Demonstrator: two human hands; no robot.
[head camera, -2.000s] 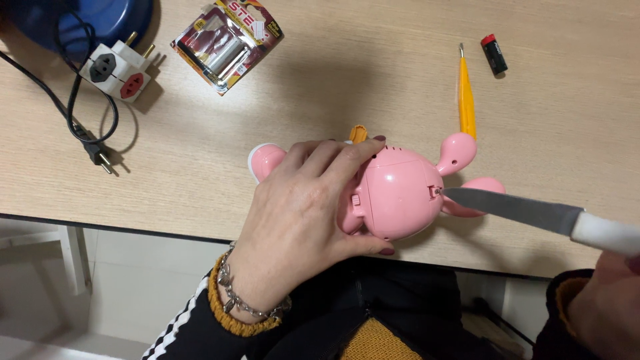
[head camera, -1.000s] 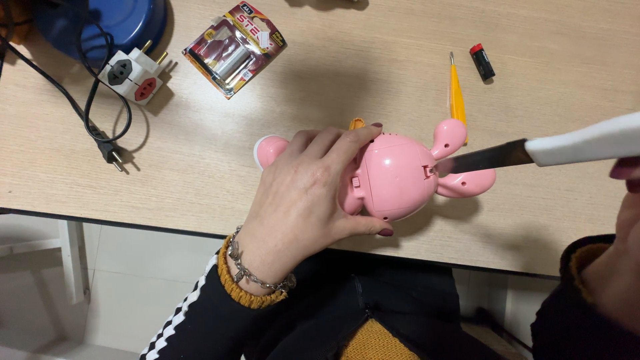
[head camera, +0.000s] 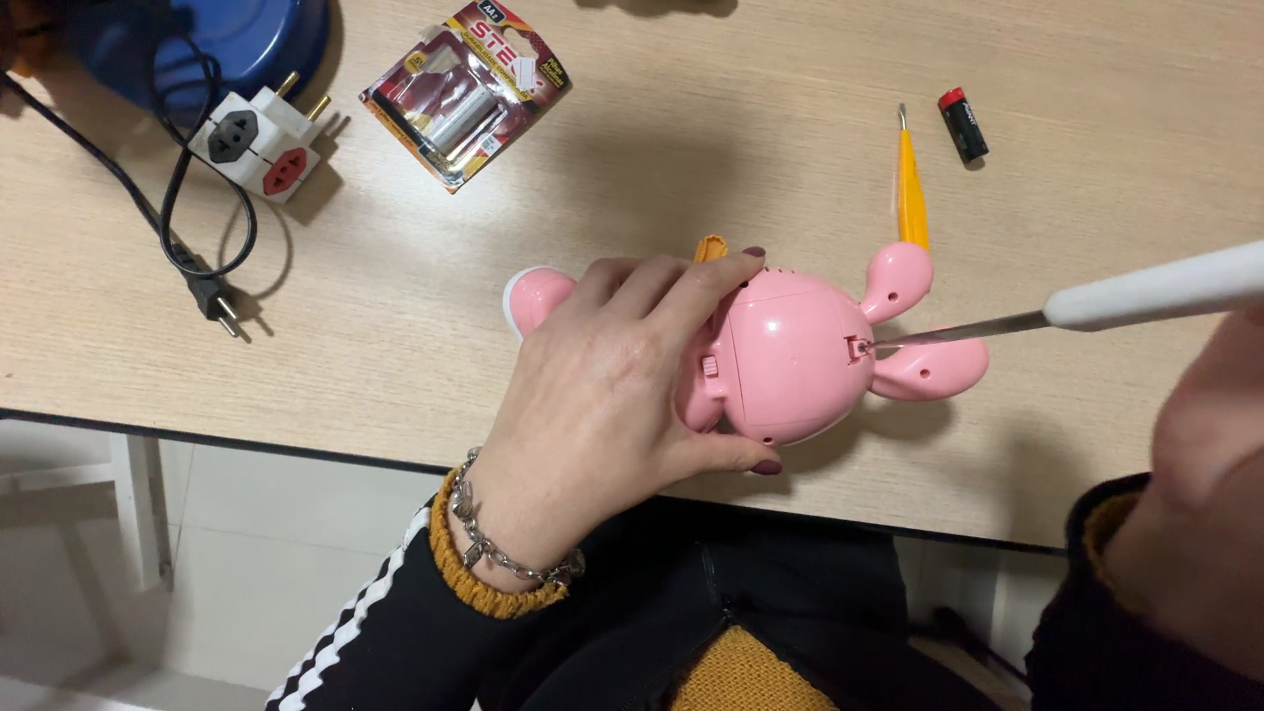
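Note:
A pink plastic rabbit toy (head camera: 800, 360) lies on the table with its ears to the right. My left hand (head camera: 602, 395) wraps over its body and holds it down. At the right edge my right hand (head camera: 1210, 425) holds a white-handled knife (head camera: 1150, 286), and its fingers are partly out of frame. The blade's tip touches a small screw recess at the clip on the back of the toy's head, between the ears. An orange piece (head camera: 711, 247) sticks out beyond my left fingers. Just above the upper ear lies a yellow screwdriver (head camera: 910, 193).
A black and red battery (head camera: 963, 126) lies beside the screwdriver. At the upper left are a battery blister pack (head camera: 464, 94), a white plug adapter (head camera: 255, 143), a black power plug (head camera: 209, 296) and a blue round base (head camera: 286, 49). The table's front edge (head camera: 375, 457) runs below my left hand.
The knife's handle has swung upward since the first frame, and its blade is now seen nearly edge-on. Its tip stays at the recess. My left hand keeps its hold on the toy.

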